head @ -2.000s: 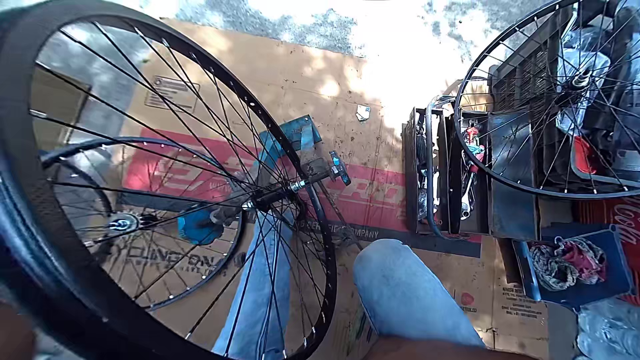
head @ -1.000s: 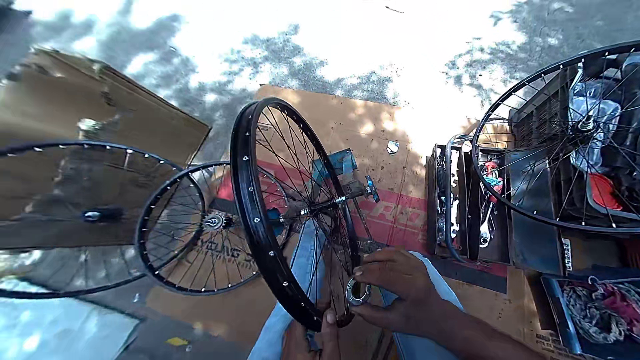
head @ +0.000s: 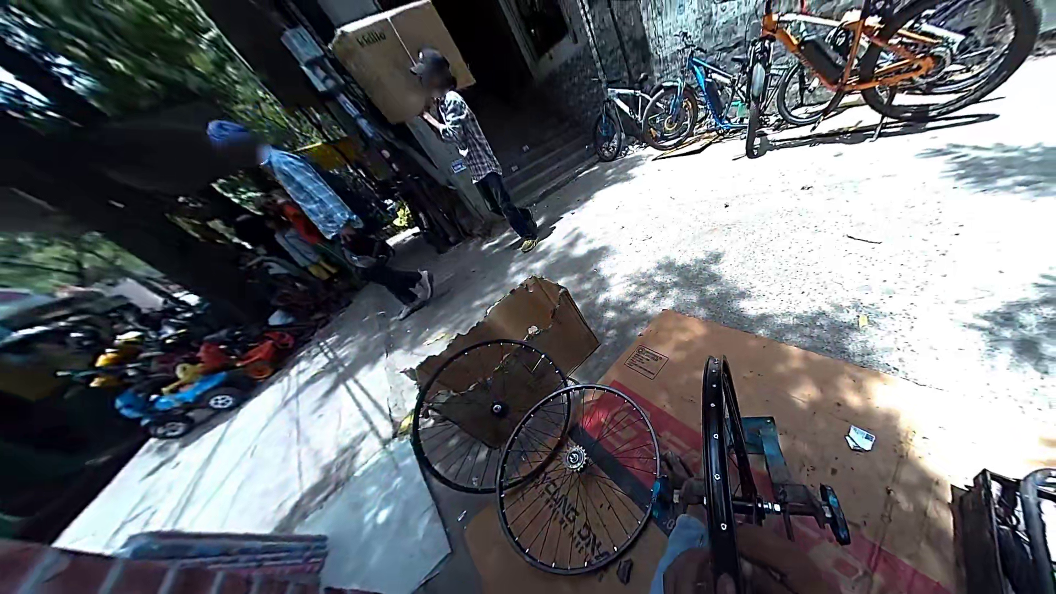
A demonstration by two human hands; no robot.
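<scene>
A black bicycle wheel (head: 721, 470), seen nearly edge-on, stands upright with its axle in a metal wheel stand (head: 775, 462) with blue parts. My left hand (head: 691, 571) is at the bottom edge of the view, close against the left side of the rim. On the other side of the rim is my right hand (head: 771, 559), dark and blurred beside the lower spokes. The rim hides parts of both hands, and whether anything is between their fingers does not show. A second wheel with a sprocket (head: 576, 459) lies to the left, overlapping a third wheel (head: 497, 408).
Flattened cardboard (head: 685, 346) lies under the stand, with a torn cardboard piece (head: 544, 322) beyond the wheels. A black crate (head: 982, 528) is at the lower right. Two people (head: 474, 140) (head: 309, 194) are farther off, one beside a large carton. Parked bicycles (head: 701, 91) stand behind.
The view has swung up and left. A second ago my right hand held a round spoke wrench at the rim, with my left hand below; two seconds ago neither showed clearly.
</scene>
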